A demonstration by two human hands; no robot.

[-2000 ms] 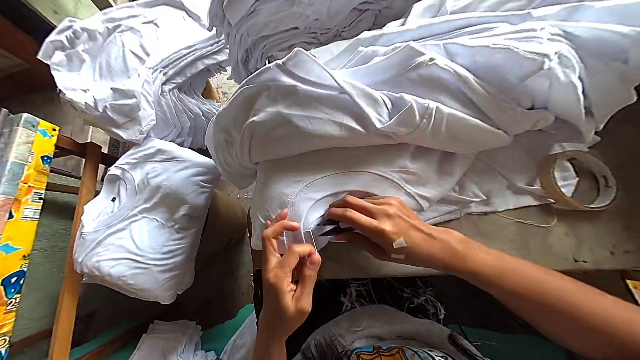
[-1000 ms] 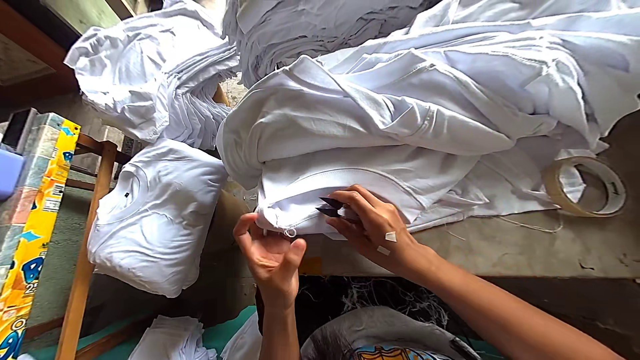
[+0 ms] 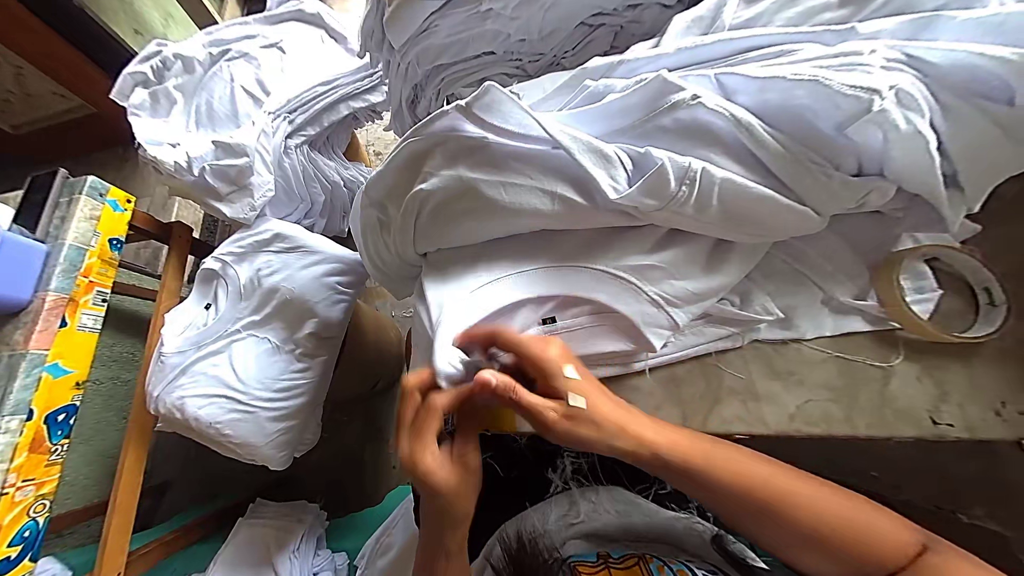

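Observation:
A white T-shirt (image 3: 560, 280) lies at the table's near edge, its ribbed neckline curving up and a small black label (image 3: 548, 321) inside the collar. My left hand (image 3: 440, 432) pinches the shirt's near left edge from below. Close against it, my right hand (image 3: 544, 384) is curled around a small dark tool, probably thread snips (image 3: 480, 362), mostly hidden by blurred fingers. Two pale patches of tape or plaster are stuck on the back of that hand. More white fabric (image 3: 576, 176) is bunched up behind the neckline.
A roll of tape (image 3: 944, 293) stands at the table's right, near loose threads (image 3: 856, 357). Folded white shirts (image 3: 256, 344) lie at left, with a stack of white garments (image 3: 248, 112) behind. A wooden frame (image 3: 148, 400) and a yellow printed box edge (image 3: 72, 368) are at far left.
My right hand with the dark tool has moved left and down, from inside the neckline to beside my left hand. More of the collar and its label now shows.

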